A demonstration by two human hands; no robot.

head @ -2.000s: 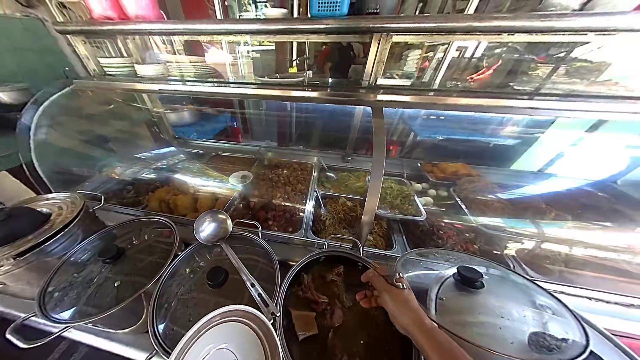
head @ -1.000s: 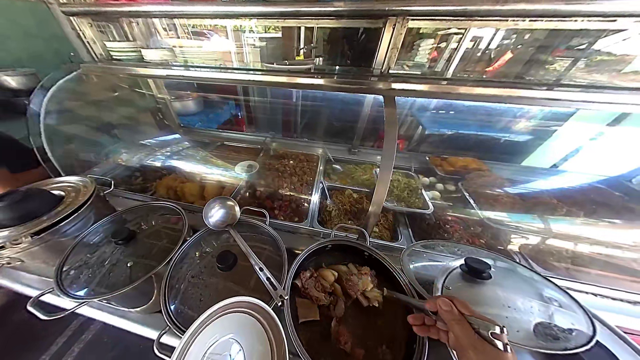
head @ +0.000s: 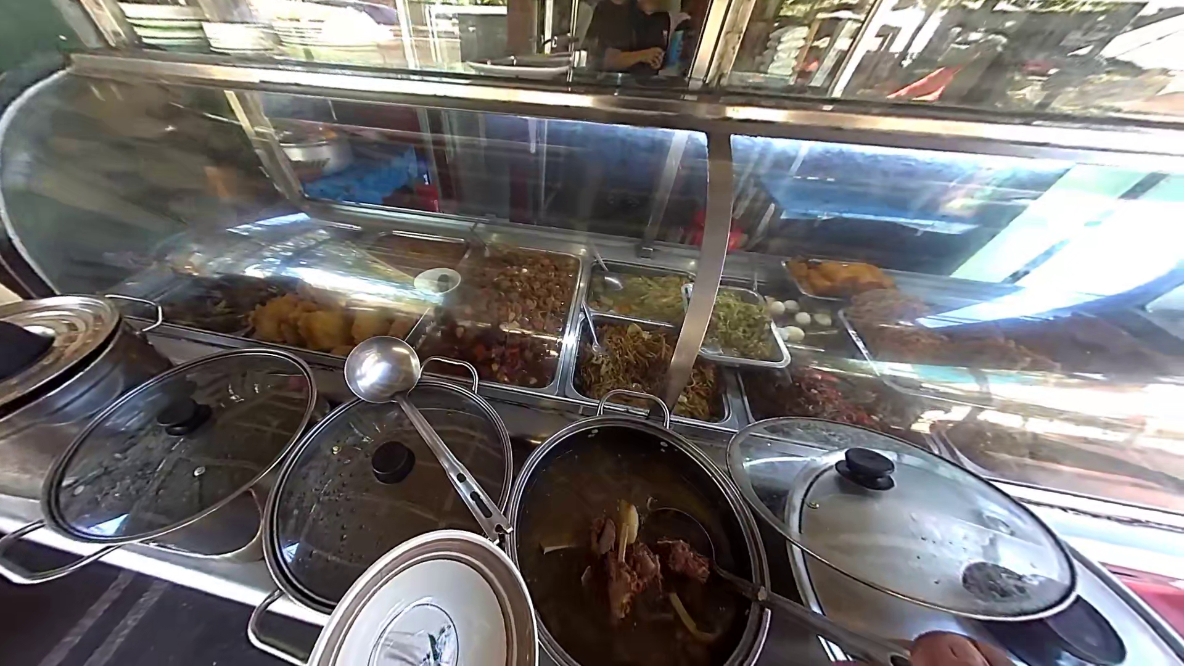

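My right hand [head: 953,650], mostly cut off by the bottom edge right of centre, grips the handle end of a metal ladle [head: 800,618]. The ladle's bowl lies in dark broth with chunks of meat [head: 634,569] in an open metal pot [head: 754,518]. A white bowl with a brown rim [head: 430,610] overlaps the pot's left edge; what holds it up is not visible. My left hand is out of view. A second ladle [head: 382,368] rests across a glass-lidded pot [head: 324,481].
Further glass lids stand left [head: 231,444] and right [head: 934,546] of the open pot, with a metal pot [head: 55,398] at far left. Behind them, a curved glass display case [head: 555,166] holds trays of food. Beyond the glass is a person [head: 634,37], partly visible.
My right hand was over the pot without a visible ladle two seconds ago, then held the ladle there; now it is lower and farther right. The meat in the broth has shifted.
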